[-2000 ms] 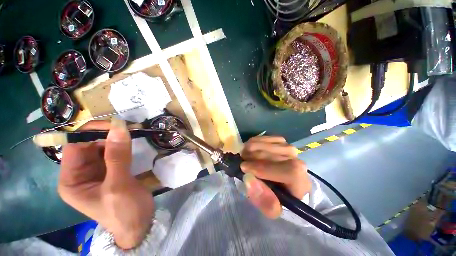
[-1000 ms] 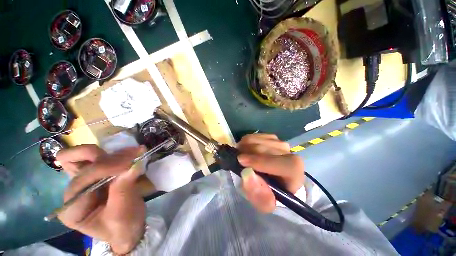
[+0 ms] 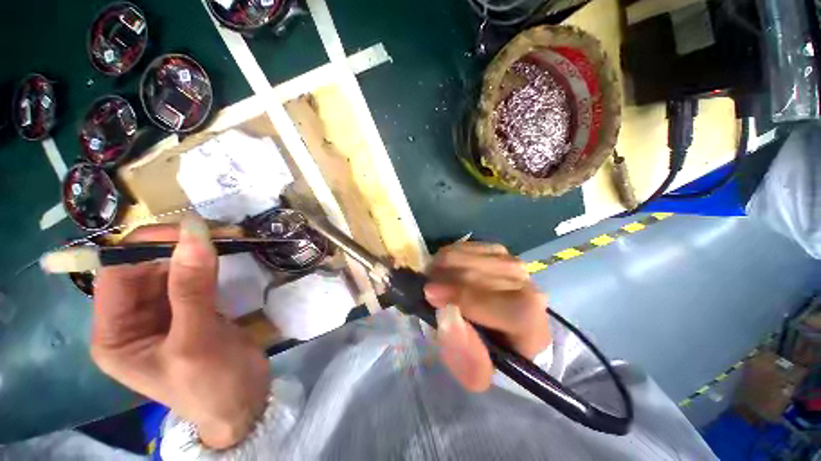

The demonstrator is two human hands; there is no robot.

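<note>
A round dark housing with a circuit board (image 3: 290,241) sits on the wooden fixture (image 3: 360,171) among white pads (image 3: 234,171). My left hand (image 3: 184,315) holds a slim black tool with a pale blunt rear end (image 3: 135,256) like a pen; its thin front end reaches over the housing. My right hand (image 3: 482,306) grips the soldering iron (image 3: 410,290) by its black handle; its metal barrel points at the housing's right side. I cannot tell whether the tip touches the board. A thin silvery strand (image 3: 171,216) runs from the left toward the fixture.
Several more round housings (image 3: 176,93) stand on the green mat (image 3: 414,117) at upper left. The tip-cleaning tub (image 3: 545,112) with metal shavings stands right of the fixture. A black box (image 3: 675,54) with cords is at upper right. Another person's sleeve (image 3: 792,194) shows at the right edge.
A second ago my left hand held the tool slanted down to the right; now it lies nearly level, pale end leftward. The iron's tip has shifted slightly. The view has moved a little.
</note>
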